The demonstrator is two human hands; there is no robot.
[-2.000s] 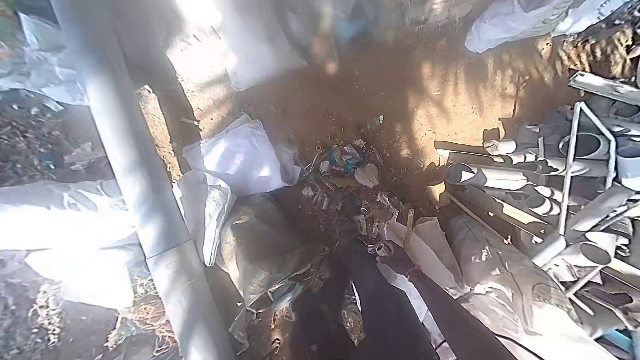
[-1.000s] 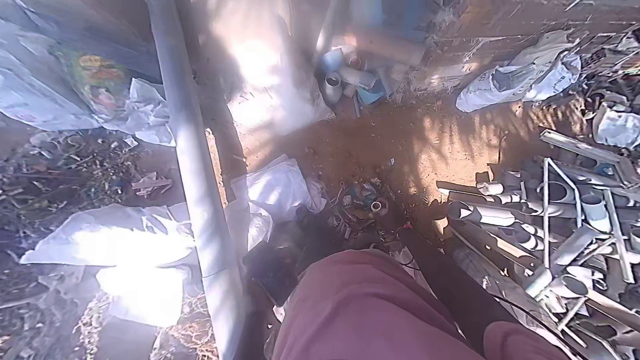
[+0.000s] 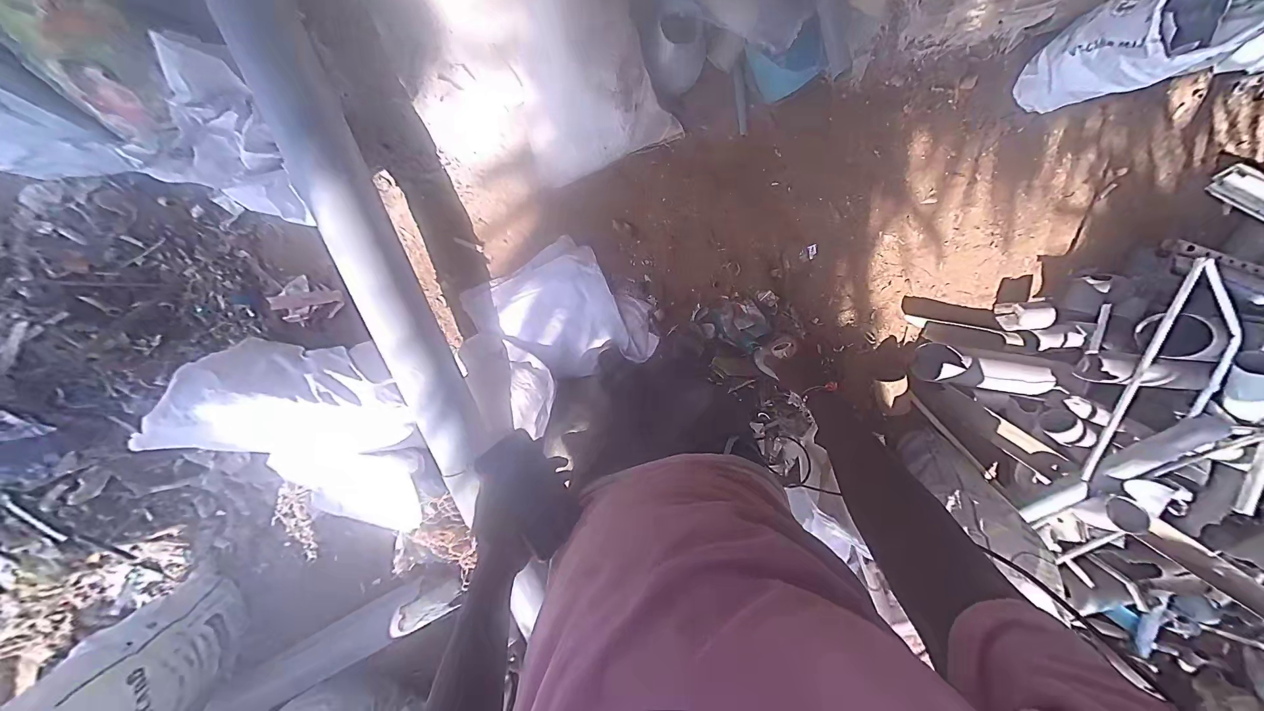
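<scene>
My left hand (image 3: 518, 494) is in shadow beside the lower part of a thick pale pole (image 3: 370, 257). Its fingers look bent, but the picture does not show whether it grips anything. My right arm reaches forward along the other side of my body, and my right hand (image 3: 822, 380) lies low in dark shadow, near a small heap of mixed scraps (image 3: 741, 326) on the soil. What its fingers do is hidden by the dark and blur. A white plastic sack (image 3: 563, 306) lies crumpled between the pole and the scraps.
A pile of cut plastic pipes (image 3: 1017, 375) with a bent pale frame (image 3: 1150, 365) lies at the right. Another white sack (image 3: 286, 415) and dry litter (image 3: 128, 267) lie left of the pole. A printed sack (image 3: 1116, 59) is at top right.
The pink shirt, out of sight two seconds ago, now fills the lower middle. My left hand now shows plainly beside the pole. The view has shifted.
</scene>
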